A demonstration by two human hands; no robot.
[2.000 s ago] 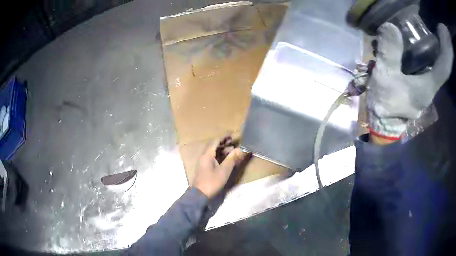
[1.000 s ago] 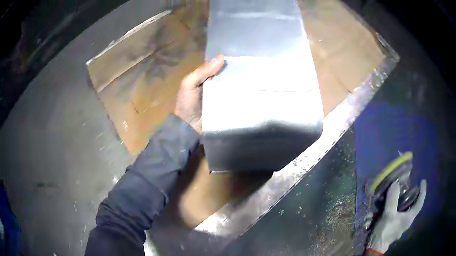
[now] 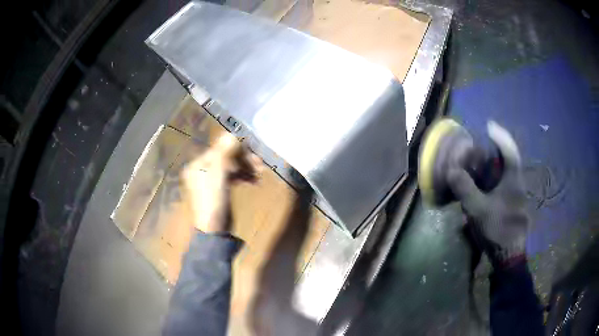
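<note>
The silvery sheet-metal housing [image 3: 289, 85] lies at a slant across the cardboard, a wide smooth face up, its flanged edge with small holes towards my left hand. My bare left hand [image 3: 213, 177] is blurred, beside that edge over the cardboard; whether its fingers touch the edge cannot be told. My gloved right hand [image 3: 492, 197] grips the palm sander [image 3: 460, 161] to the right of the housing, clear of it. The sander is tipped, its yellow-green disc rim facing left.
The brown cardboard sheet [image 3: 263, 216] lies under the housing on the grey metal-topped table [image 3: 92, 275]. The table's shiny edge [image 3: 332, 282] runs along the right. Beyond it are the green floor [image 3: 414, 282] and a blue sheet [image 3: 558, 118] with a coiled line.
The housing has turned from lengthwise to slanting, its near end towards the lower right. My left hand has come off its side face and moved down-left. The sander has risen in view.
</note>
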